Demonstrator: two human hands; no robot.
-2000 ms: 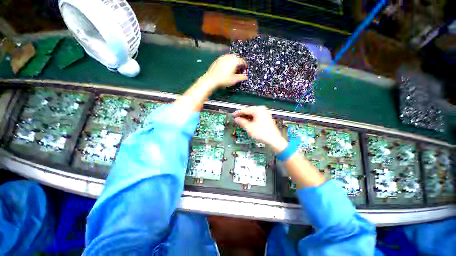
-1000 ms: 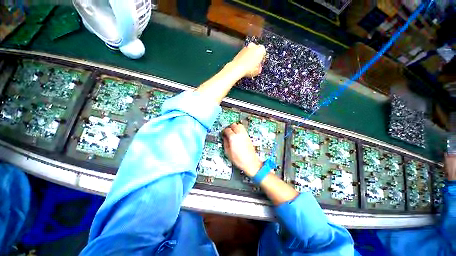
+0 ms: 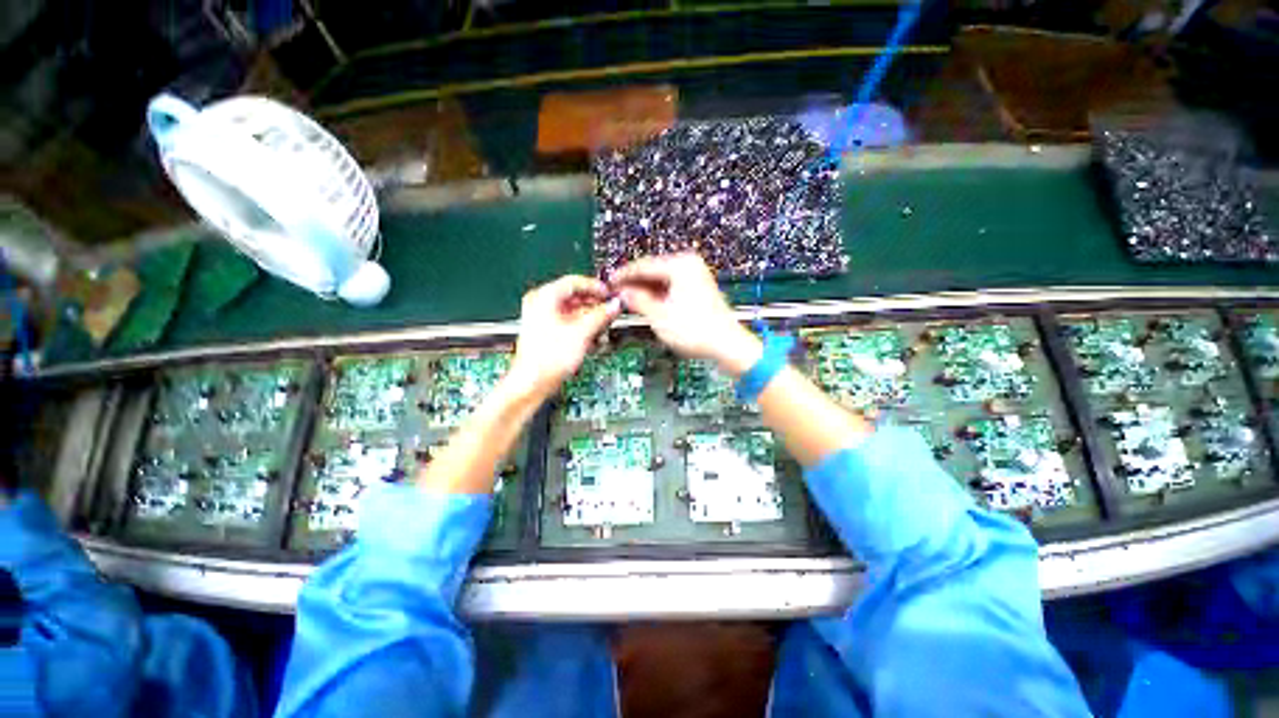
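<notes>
My left hand [image 3: 564, 326] and my right hand [image 3: 676, 305] meet fingertip to fingertip over the far edge of the pallet [image 3: 662, 530] in front of me. A tiny dark piece [image 3: 610, 292] shows between the fingertips; which hand holds it I cannot tell. The right wrist wears a bright blue strap [image 3: 766, 366]. Below the hands, green circuit boards with pale patches sit in the pallet, two near ones [image 3: 609, 478] in full view, the far ones partly covered by the hands. The component pile [image 3: 715, 197] lies just behind the hands on the green mat.
A white fan [image 3: 267, 190] stands at the back left, with flat green pieces [image 3: 157, 292] beside it. A second component pile [image 3: 1181, 194] lies at the right. The near rail [image 3: 673, 591] runs along the front. A blue cord [image 3: 877, 77] hangs behind the pile. A blue sleeve shows at the lower left.
My left hand has come back from the component pile. My right hand has lifted off the boards to meet it. The view has shifted too.
</notes>
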